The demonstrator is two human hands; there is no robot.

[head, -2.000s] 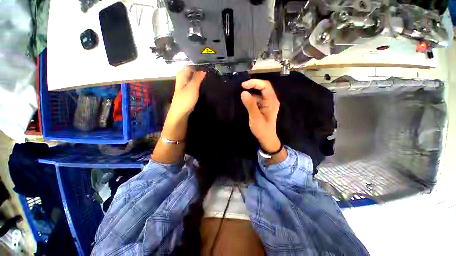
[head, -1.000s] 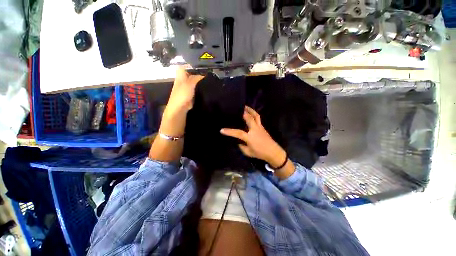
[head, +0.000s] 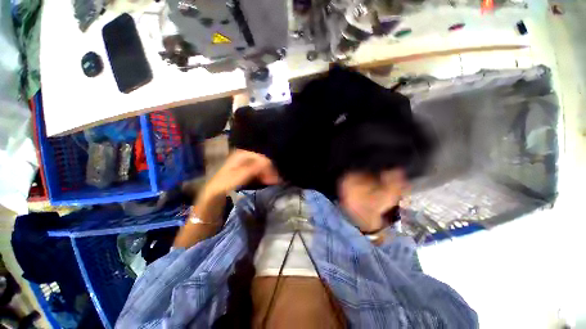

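Observation:
The black garment (head: 321, 122) is bunched between the table edge and my lap, with its right part blurred. A small white label or mark (head: 340, 118) shows on it. My left hand (head: 247, 171) pinches the garment's near left edge. My right hand (head: 369, 193) is blurred at the garment's lower right, its fingers partly hidden by the cloth, which it seems to grip. The grey machine head (head: 215, 29) stands above. The shiny work plate (head: 268, 90) with holes shows at the table edge, with no cloth over it.
A mobile phone (head: 127, 53) and a small round black object (head: 92, 63) lie on the white table (head: 71, 106). A small blue crate (head: 103, 195) with packets is at left, above a lower blue crate (head: 128, 226). A large lined crate (head: 488, 128) is at right.
The garment has come away from under the machine head towards me and the right. Both hands have moved down, nearer my body. The work plate is now uncovered, and the view has tilted.

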